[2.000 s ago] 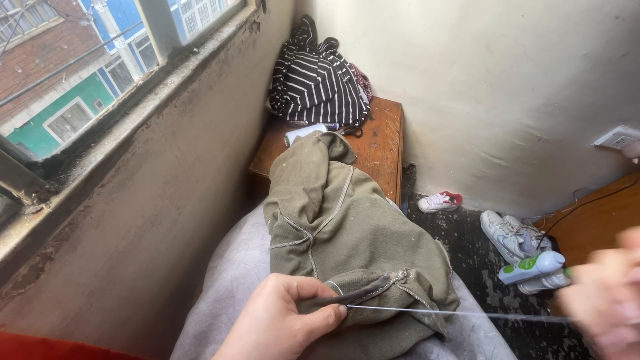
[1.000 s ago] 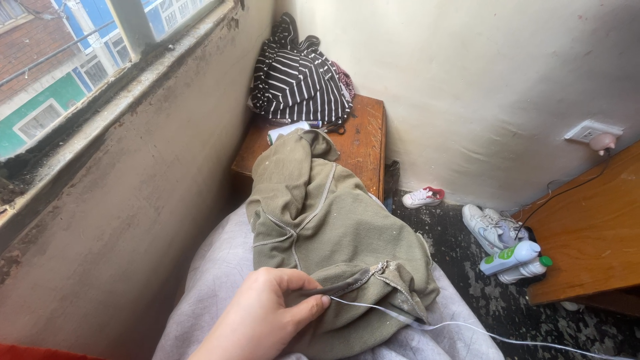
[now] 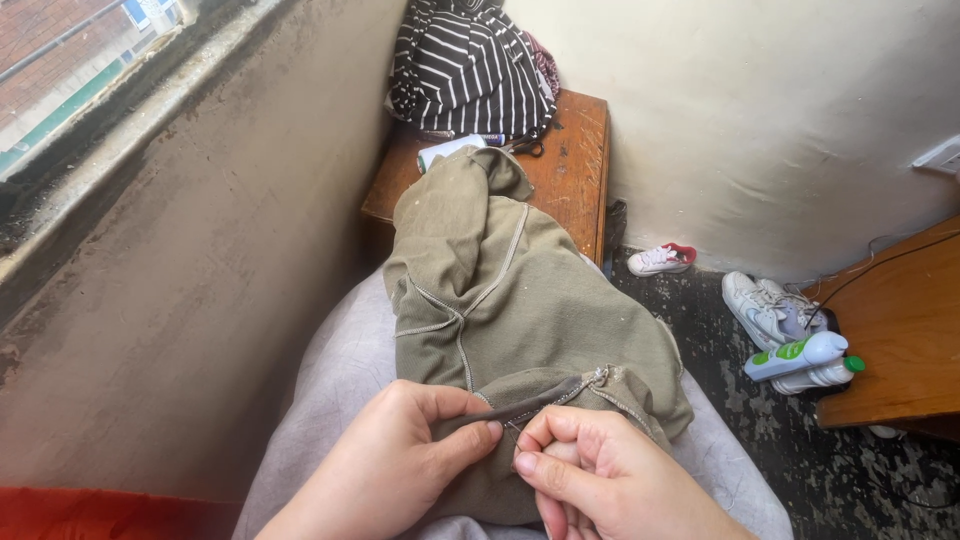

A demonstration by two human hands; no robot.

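Note:
An olive-green knit garment [image 3: 555, 292] lies over a pale grey cloth [image 3: 337, 360], its overlocked seams showing. My left hand [image 3: 405, 450] pinches the garment's folded dark edge between thumb and forefinger. Close beside it on the right, my right hand [image 3: 592, 472] holds a thin sewing needle [image 3: 514, 435] between thumb and fingertips, at the stitched edge. Light stitches run along that edge to a bunched seam junction [image 3: 598, 376]. The thread is hard to make out now.
A wooden table [image 3: 577, 165] ahead carries a striped cloth bundle [image 3: 472, 71], black-handled scissors [image 3: 528, 146] and a white cylinder [image 3: 448, 151]. To the right are a small shoe [image 3: 662, 259], white sneakers [image 3: 769, 307], bottles [image 3: 799, 356] and wooden furniture [image 3: 892, 322]. A window ledge [image 3: 142, 135] runs along the left.
My right hand, blurred at the far right two seconds ago with the thread stretched out, was out of view one second ago. It is now back at the garment's edge, beside my left hand.

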